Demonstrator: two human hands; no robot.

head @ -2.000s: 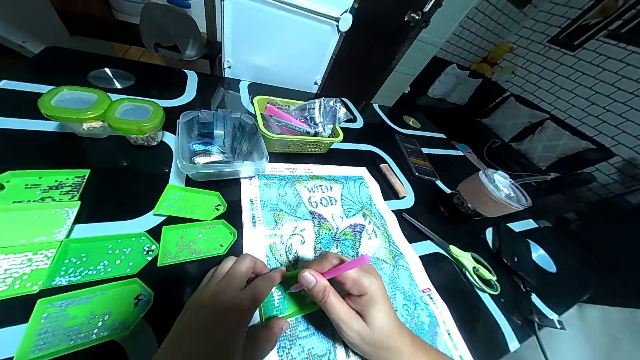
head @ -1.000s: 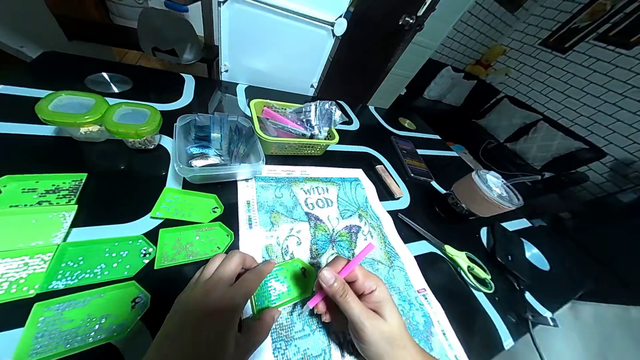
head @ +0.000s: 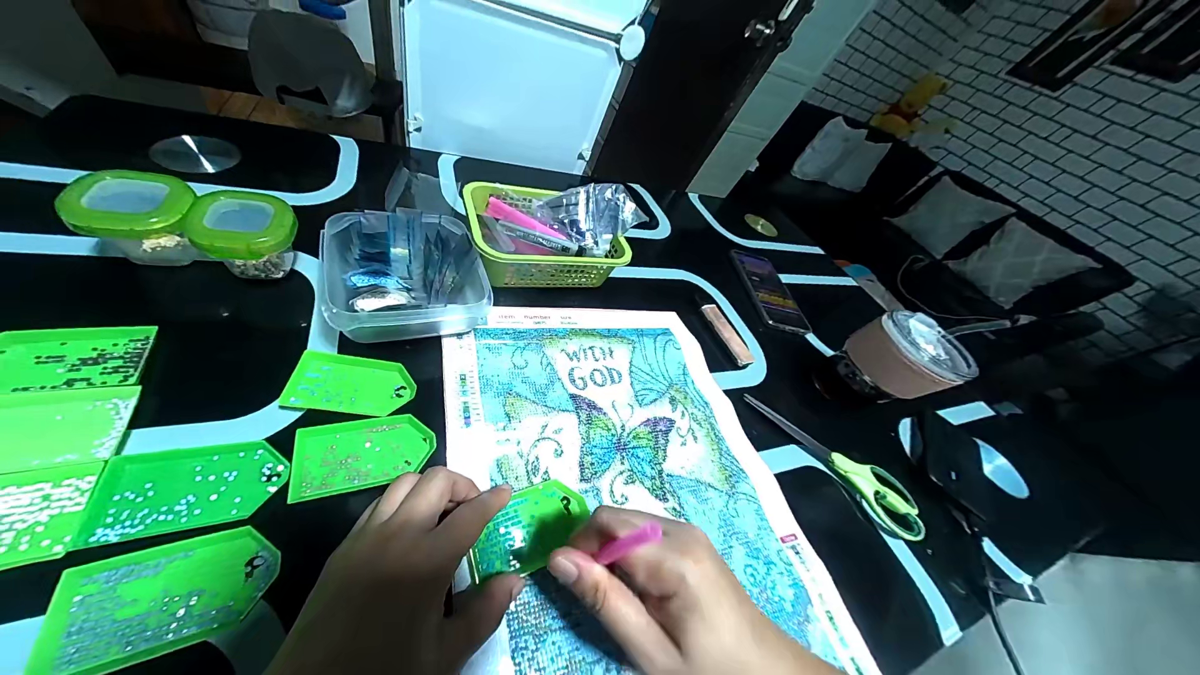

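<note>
My left hand point(head: 412, 562) grips the left edge of a small green bead tray point(head: 532, 525) that holds shiny beads, over the lower left of a diamond painting canvas point(head: 626, 422) with a butterfly and lettering. In my right hand point(head: 656, 586) is a pink applicator pen point(head: 630, 544), held between thumb and fingers just right of the tray; its tip is hidden by the fingers. More green trays with beads lie to the left, among them one with bluish beads point(head: 183, 492) and one with reddish beads point(head: 361, 457).
Behind the canvas stand a clear plastic container point(head: 403, 323) of packets and a green basket point(head: 548, 272). Two green-lidded containers point(head: 127, 202) are at the back left. Scissors point(head: 877, 492), a phone point(head: 771, 291) and a lidded cup point(head: 905, 352) are on the right.
The pen stands at a different tilt in my right hand, its visible end lower than a second ago. My left hand still holds the small tray.
</note>
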